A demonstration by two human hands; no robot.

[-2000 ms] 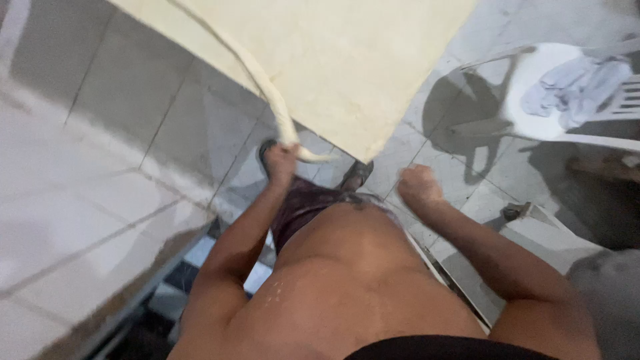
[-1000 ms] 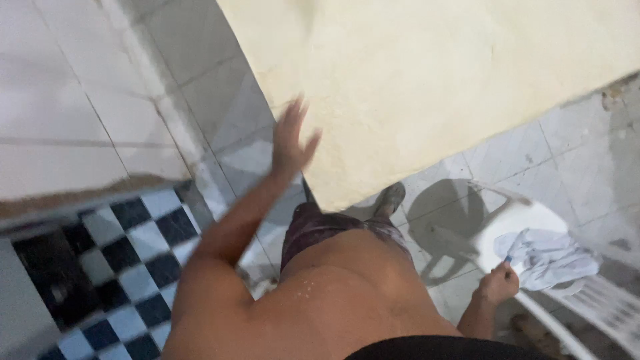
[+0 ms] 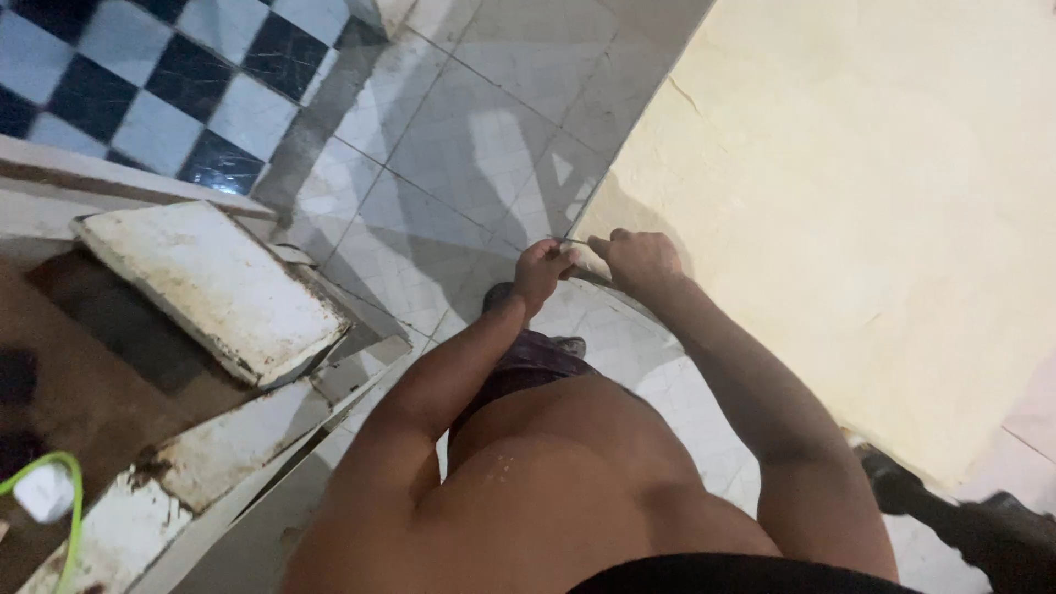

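A wide, pale yellow sheet (image 3: pixel 841 214), perhaps dough on a table, fills the right side of the head view. At its near left corner my right hand (image 3: pixel 642 260) is closed on a small thin tool with a narrow dark blade (image 3: pixel 575 240), which points left. My left hand (image 3: pixel 544 271) is just left of that corner, its fingers bent near the blade's tip. Whether the left fingers pinch the tip or the sheet's edge cannot be told. The tool's handle is hidden inside my right hand.
At the left lies a worn white panel (image 3: pixel 219 289) above a chipped white ledge (image 3: pixel 239 445). A green cable (image 3: pixel 78 511) curves at the lower left. Grey floor tiles (image 3: pixel 462 124) and a checkered floor (image 3: pixel 190 78) lie beyond. Another person's dark-clad leg (image 3: pixel 924 511) is at the lower right.
One second ago my right hand was beside the white chair with cloth, and my left hand was spread at the sheet's edge. Both are now together at a corner. The view has swung strongly.
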